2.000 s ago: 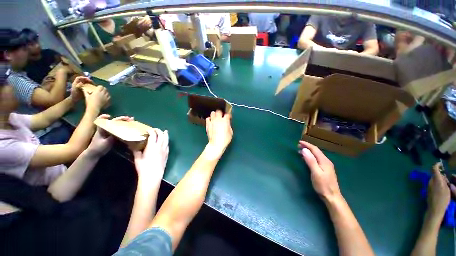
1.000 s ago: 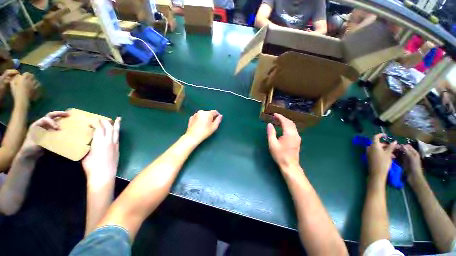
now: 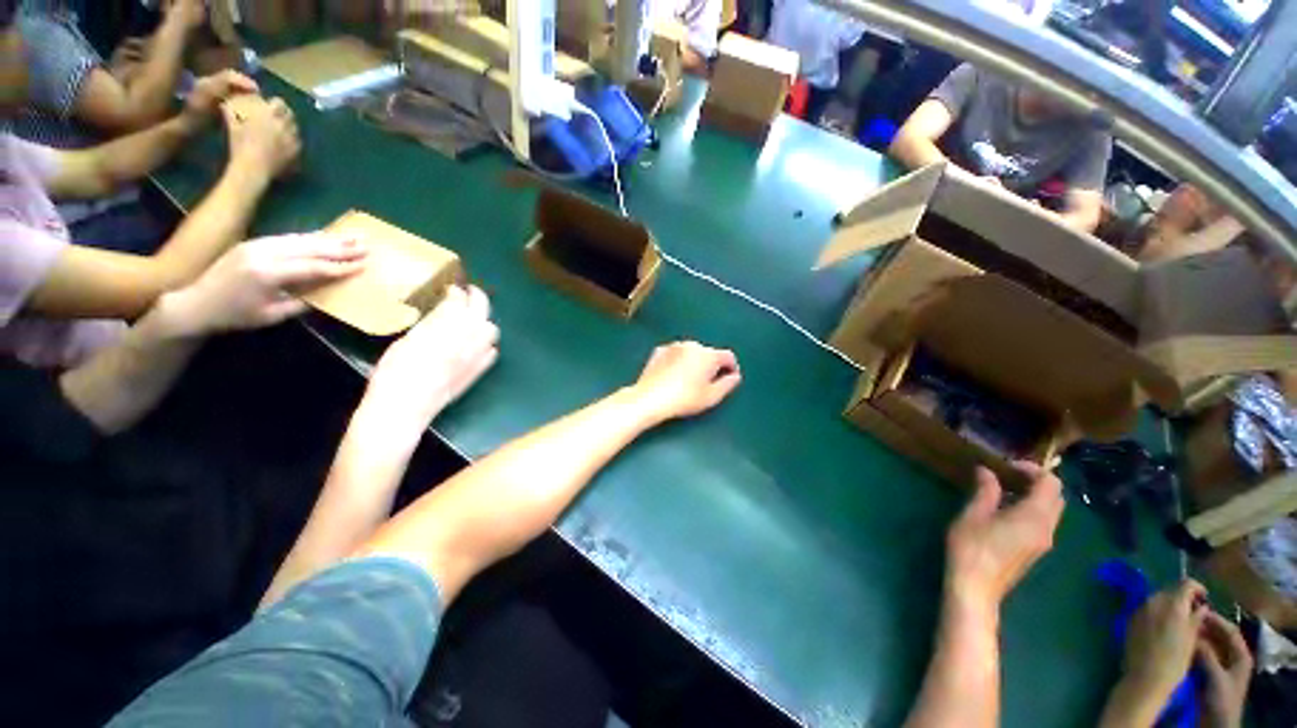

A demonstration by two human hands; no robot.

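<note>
The open mailer box (image 3: 925,427) nearest me holds dark items and shiny plastic, with its lid standing up behind. My right hand (image 3: 1007,533) is at its near right corner, fingers and thumb apart, holding nothing visible; whether the fingertips touch the box is unclear. My left hand (image 3: 690,381) rests over the green bench, fingers loosely curled, with nothing seen in it; its palm is hidden. A second open small box (image 3: 626,296) with a dark inside stands beyond my left hand, not touched.
A large carton (image 3: 1045,235) with spread flaps stands behind the mailer box. Black cables (image 3: 1124,477) and a blue cloth (image 3: 1124,580) lie right, by another worker's hands. At left a worker holds a small carton (image 3: 384,270). A white cord (image 3: 761,303) crosses the bench.
My left hand has let go of the second small box and drawn away to its right. My right hand has moved to the mailer box's near right corner. The camera view has swung.
</note>
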